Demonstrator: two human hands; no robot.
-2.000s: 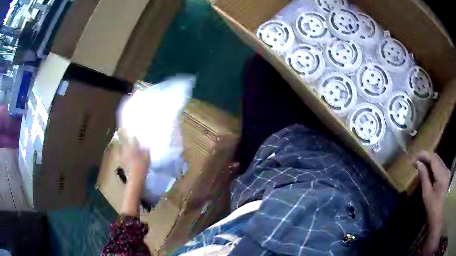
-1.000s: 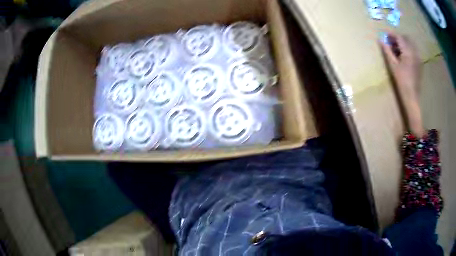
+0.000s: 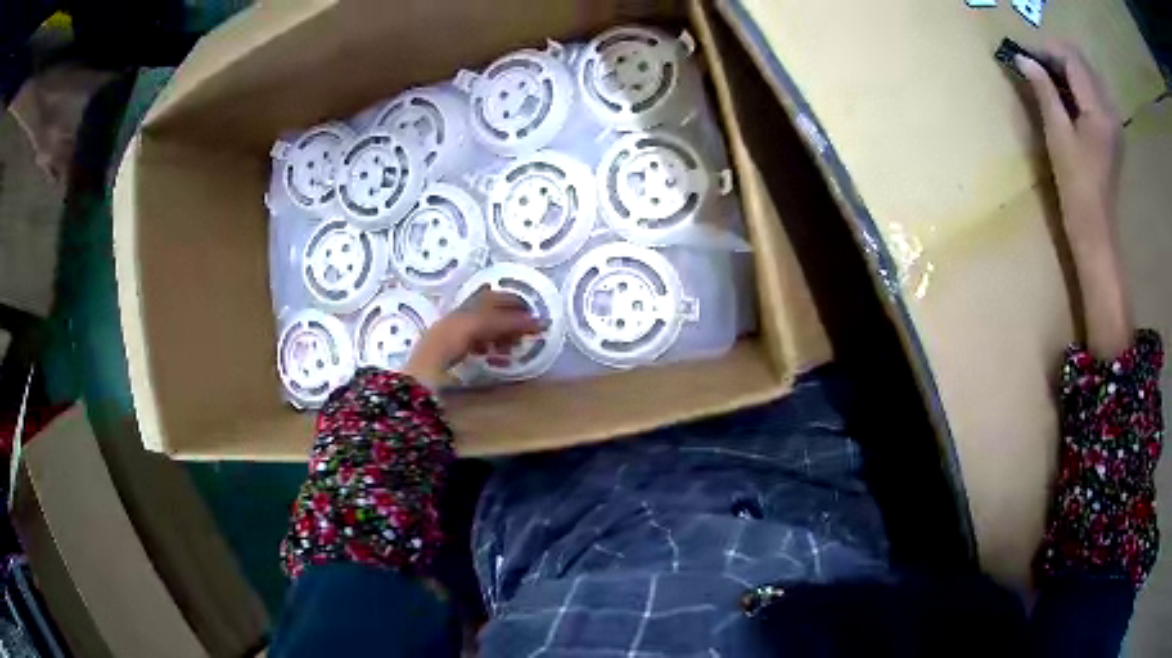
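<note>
Several round white slotted housings (image 3: pixel 623 305) lie on a cloudy plastic sheet (image 3: pixel 710 289) inside the open brown carton (image 3: pixel 206 283). My left hand (image 3: pixel 482 337) is over one housing in the front row, its fingertips at the housing's face. Whether it grips the housing cannot be made out. My right hand (image 3: pixel 1077 109) is over the cardboard-covered bench (image 3: pixel 887 116) at the right and pinches a small dark square insert (image 3: pixel 1012 54) between its fingertips.
Small pale blue inserts (image 3: pixel 1026 8) lie at the bench's far end, cut off by the picture's top edge. Clear tape (image 3: pixel 909 257) is on the bench's near edge. The carton stands beside the bench, above my lap. Other cardboard (image 3: pixel 97 527) is at lower left.
My left hand has come into view, over a front-row housing. My right hand remains at the bench and now shows a dark insert. The white bag seen earlier is out of view.
</note>
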